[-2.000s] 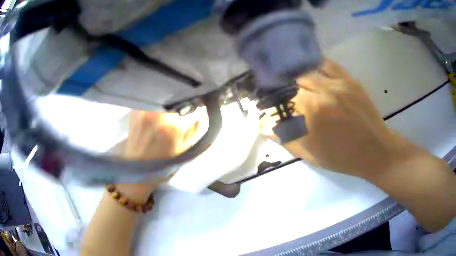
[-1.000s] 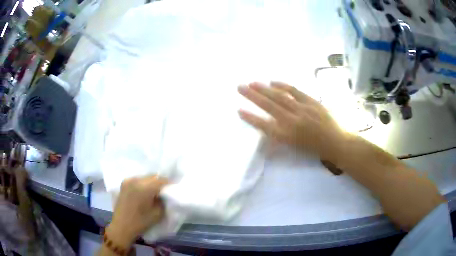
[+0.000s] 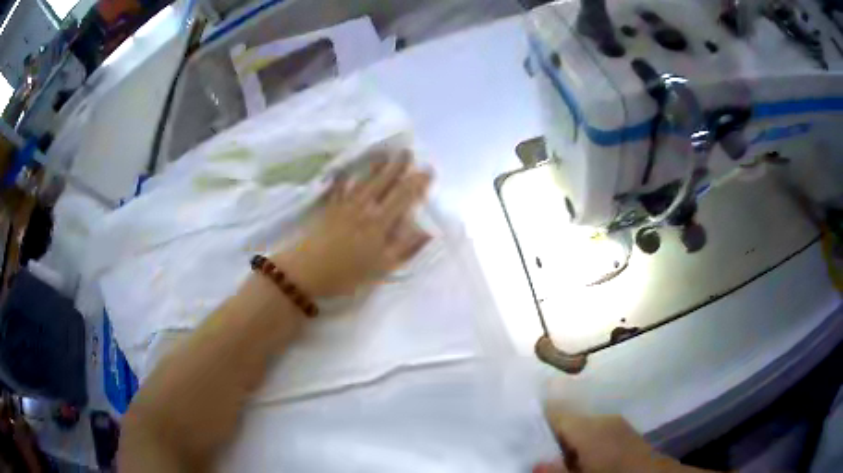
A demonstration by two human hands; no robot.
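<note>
White fabric (image 3: 370,342) lies spread over the table to the left of the sewing machine, with creases and a fold line across it. My left hand (image 3: 374,217), with a beaded bracelet at the wrist, lies on top of the fabric, fingers spread, slightly blurred. My right hand (image 3: 592,443) is at the bottom edge of the picture at the fabric's right edge; its fingers are partly hidden and seem to pinch the cloth. The white sewing machine head (image 3: 601,120) with a blue stripe stands at the right, its lamp lighting the machine bed (image 3: 592,286).
A grey box-shaped object (image 3: 42,337) stands at the far left. A white cut piece with an opening (image 3: 356,46) lies behind the fabric. The table's front edge (image 3: 739,388) curves along the lower right.
The fabric has gone from a bunched heap to a flatter spread. My left hand has moved up onto it, and my right hand down to its lower right edge. The view has shifted.
</note>
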